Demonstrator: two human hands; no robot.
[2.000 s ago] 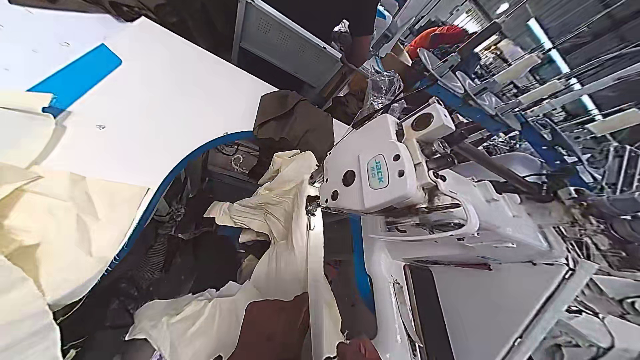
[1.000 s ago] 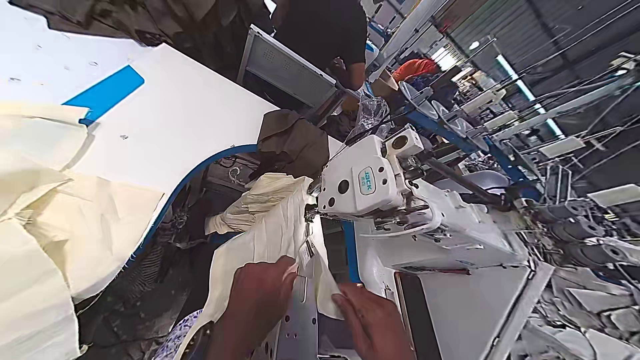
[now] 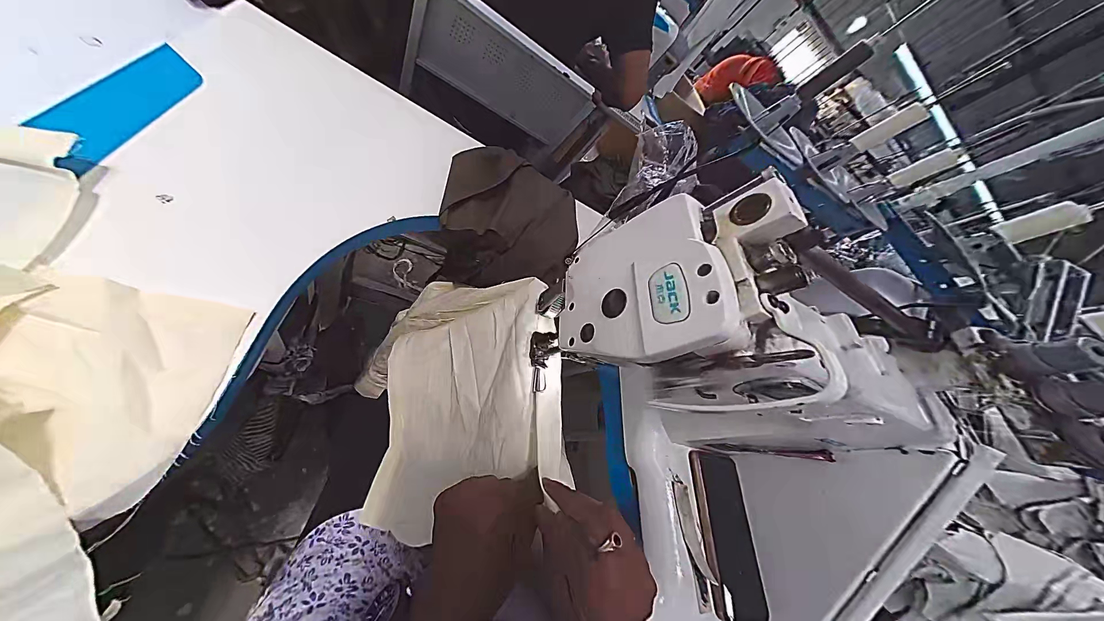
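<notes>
Cream fabric [image 3: 466, 388] runs under the presser foot [image 3: 543, 347] of a white Jack sewing machine [image 3: 655, 293]. My left hand [image 3: 483, 535] lies on the fabric's near end and holds it close to the folded edge. Beside it, almost touching, my right hand [image 3: 595, 552] pinches the edge strip between thumb and fingers; a ring shows on one finger. Both hands are below the presser foot in the head view. The fingertips of my left hand are partly hidden.
More cream fabric [image 3: 121, 379] lies on the white table [image 3: 302, 129] at left. Dark brown cloth [image 3: 509, 207] rests on the table's edge behind the machine. A co-worker's arm [image 3: 625, 95] shows at the top. Patterned purple-and-white cloth [image 3: 336, 569] is at the bottom.
Two seconds ago the cream fabric hung bunched; now it is spread flatter below the presser foot. My hands, apart one second ago, have come together at the strip.
</notes>
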